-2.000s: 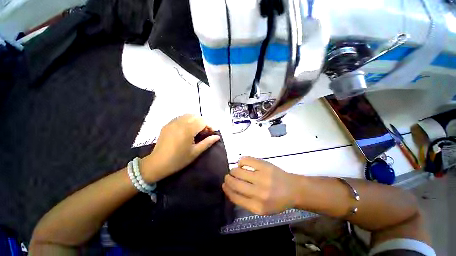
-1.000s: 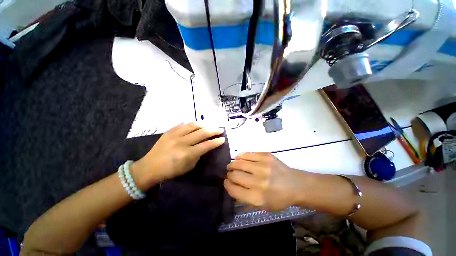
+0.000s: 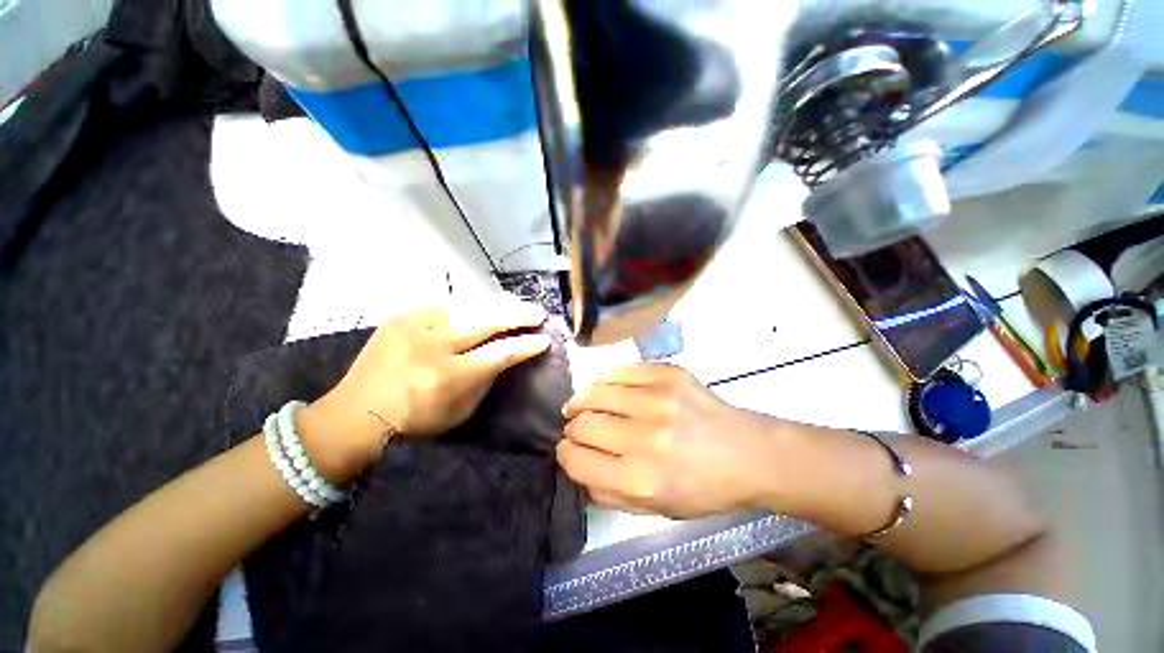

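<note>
A dark garment piece (image 3: 421,510) lies on the white bed in front of the sewing machine (image 3: 447,140) and hangs over the front edge. My left hand (image 3: 428,376) lies on its upper part, thumb and fingers pressing the cloth near the right edge, just before the presser foot (image 3: 534,291). My right hand (image 3: 657,440) has curled fingers gripping the cloth's right edge, a little nearer to me. The metal guard (image 3: 651,179) hides part of the foot, and the needle cannot be made out.
A larger dark cloth (image 3: 115,306) spreads at left. At right lie a smartphone (image 3: 906,300), a blue round object (image 3: 955,406), a small tool with coloured handles (image 3: 1015,344) and tape rolls (image 3: 1066,296). A measuring strip (image 3: 677,561) runs along the front edge.
The cloth's top edge and both hands are now closer to the presser foot. The view has shifted, so the machine head looks larger and further left.
</note>
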